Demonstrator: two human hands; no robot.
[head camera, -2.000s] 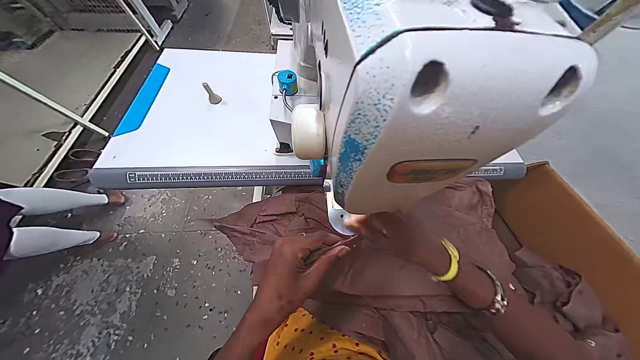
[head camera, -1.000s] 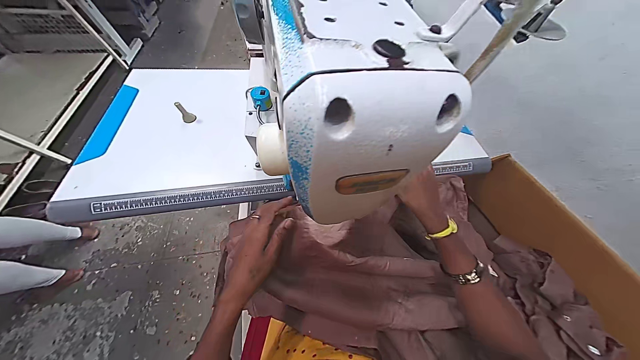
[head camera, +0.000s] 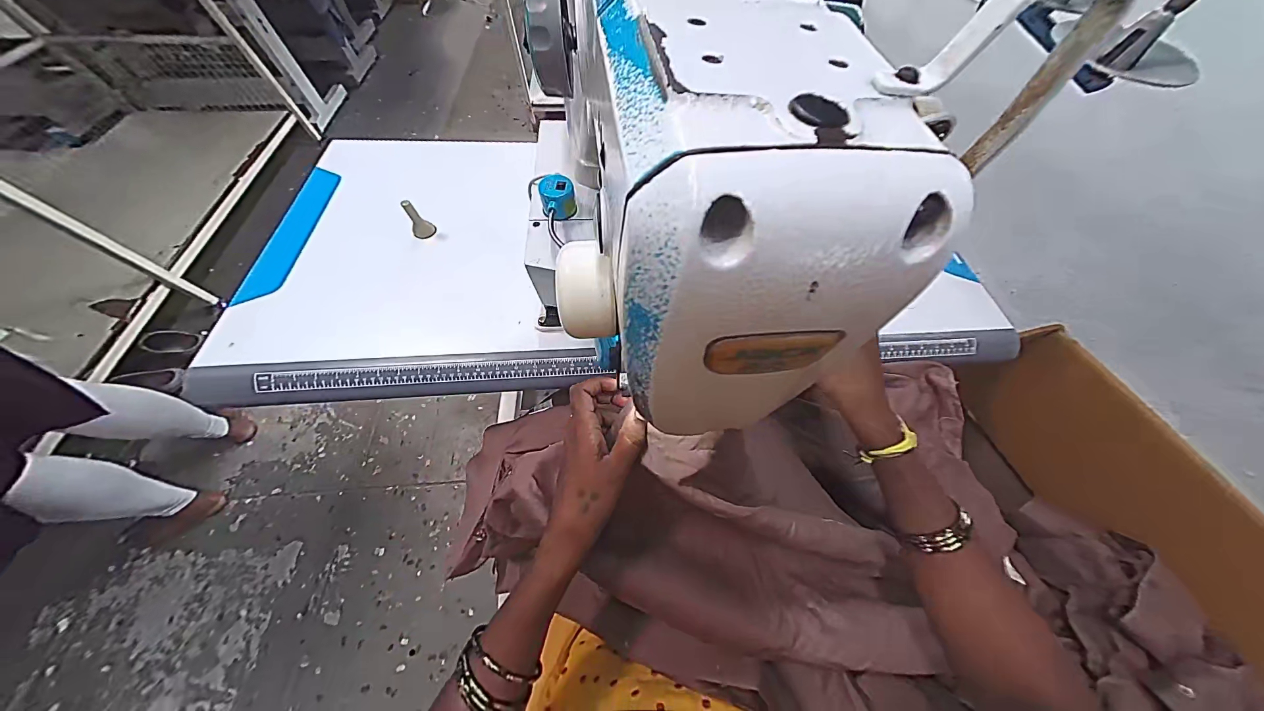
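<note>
A white industrial sewing machine (head camera: 780, 276) with worn blue trim fills the upper middle and hides the needle area. Brown cloth (head camera: 750, 553) hangs in folds below the machine head and over my lap. My left hand (head camera: 597, 454) is at the cloth's upper edge, just left of the machine head, thumb and fingers close together; whether they pinch the cloth cannot be made out. My right hand (head camera: 854, 385) reaches behind the machine head above the cloth, its fingers hidden. A yellow band and bangles circle my right wrist and forearm.
The white sewing table (head camera: 395, 286) has a ruler strip along its front edge and a small pin-shaped object (head camera: 419, 221) on top. A cardboard box (head camera: 1116, 434) with more brown cloth stands at the right. At the left, a person's legs (head camera: 128, 494) show near a metal frame (head camera: 109, 242).
My left hand was lying flatter on the cloth one second ago; now its fingers are bent up beside the machine head. The view has shifted.
</note>
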